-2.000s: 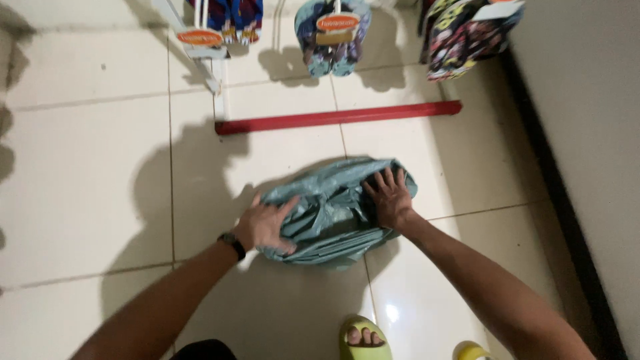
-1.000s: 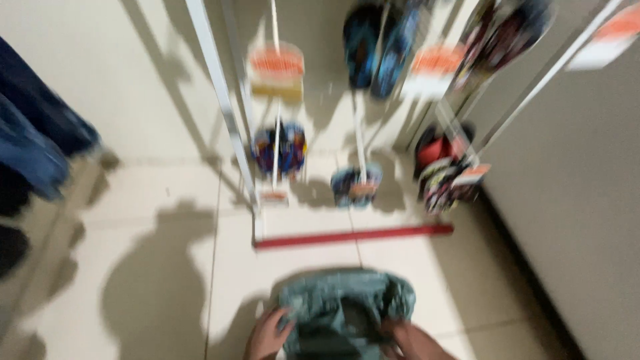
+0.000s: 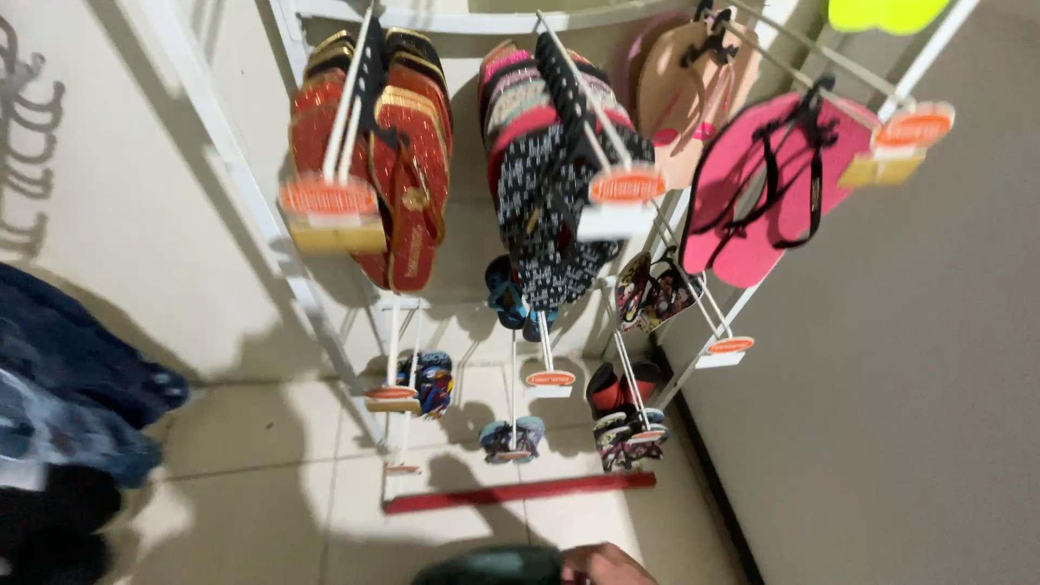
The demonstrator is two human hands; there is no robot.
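At the bottom edge, my right hand [image 3: 608,564] grips the right side of a dark green plastic bag [image 3: 496,566]; only the top of the bag and part of the hand show. My left hand is out of the picture. Above the bag, a white metal rack holds flip-flops on long hooks: red and gold ones [image 3: 414,187] at the left, black-and-white patterned ones [image 3: 552,211] in the middle, pink ones with black straps [image 3: 768,187] at the right. Smaller pairs, among them a blue patterned one [image 3: 512,439], hang lower down.
The rack's red base bar [image 3: 520,492] lies across the tiled floor. Blue jeans [image 3: 73,349] hang at the left edge, with dark garments under them. A grey wall [image 3: 877,390] with a black skirting runs along the right. Orange tags hang at the hook ends.
Two seconds ago both hands were on the bag on the floor; now only my right hand shows, with the bag at the bottom edge. The view has tilted up to the rack.
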